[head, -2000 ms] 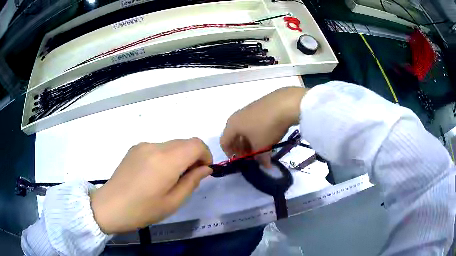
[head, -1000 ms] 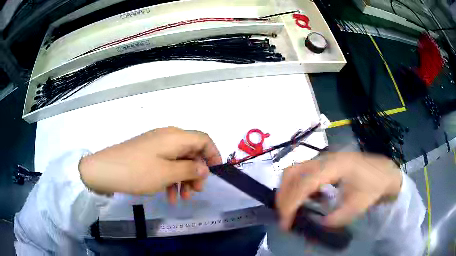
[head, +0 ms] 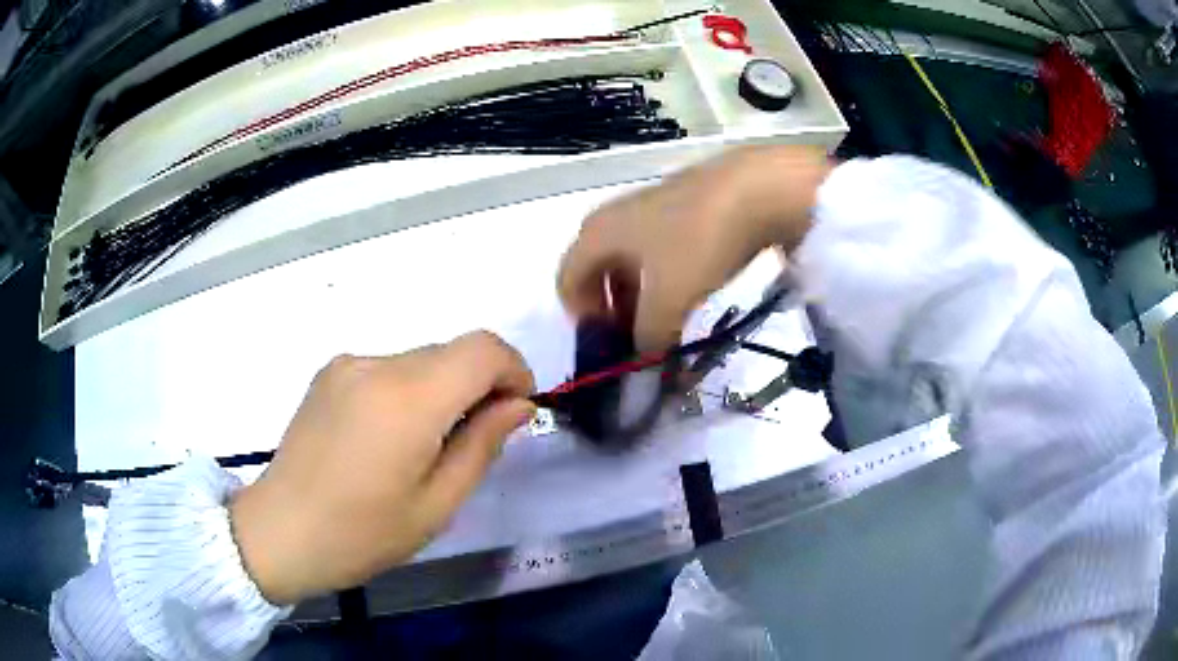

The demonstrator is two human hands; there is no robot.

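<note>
My left hand (head: 388, 458) pinches the wire run between thumb and fingertips at the centre of the board. A black wrapped stretch (head: 239, 460) leaves it to the left. To its right the red and black wires (head: 607, 373) run up toward the right end of the board. My right hand (head: 685, 252) is over these wires, blurred, its fingers on the black tape roll (head: 607, 413), which hangs at the wires. The tape strip itself is too blurred to make out. Metal clamp parts (head: 762, 391) show at the right, partly behind the sleeve.
The cream parts tray (head: 426, 213) lies behind the white board (head: 323, 304), with black leads (head: 517, 119), loose red and black wires (head: 426, 65), a small tape roll (head: 767, 85) and a red ring piece (head: 727, 32). A steel ruler (head: 827, 484) with black tape strips (head: 700, 501) runs along the near edge.
My right hand has moved with the tape roll from the lower right up and left onto the wires. The pulled tape length no longer shows. My left hand still pinches the run. The view has shifted.
</note>
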